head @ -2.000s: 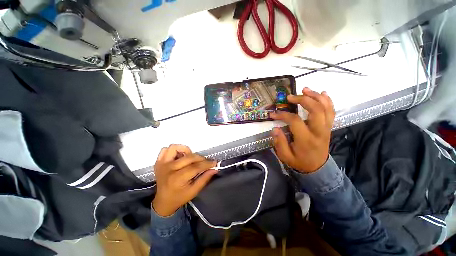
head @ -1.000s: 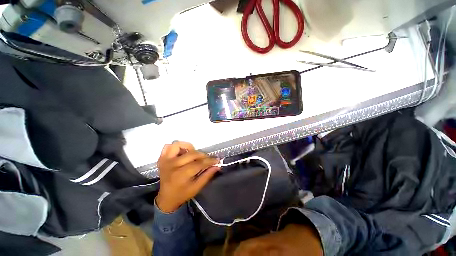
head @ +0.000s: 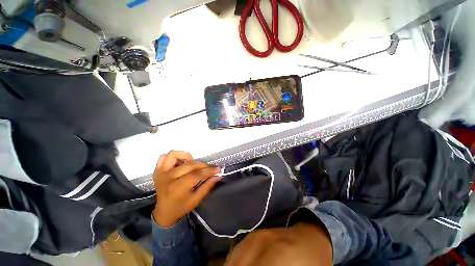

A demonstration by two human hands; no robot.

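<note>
A thin white cord [head: 272,188] forms a loop over dark grey cloth [head: 229,205] below the table's front edge. My left hand [head: 182,187] pinches the cord's upper left part between thumb and fingertips. My right hand [head: 284,247] is at the bottom edge, below the loop; the back of the hand and wrist show, but its fingers are cut off or hidden. A smartphone [head: 254,102] with a colourful game-like screen lies flat on the white machine bed, untouched.
Red-handled scissors [head: 272,31] and thin tweezers [head: 336,65] lie behind the phone. Machine parts [head: 133,60] stand upper left. Dark garments with white stripes are heaped at left [head: 47,119] and right [head: 396,166]. A printed scale [head: 312,130] runs along the table's front edge.
My right hand has left the phone and moved down to the bottom edge. My left hand still holds the cord. The whole view has shifted slightly.
</note>
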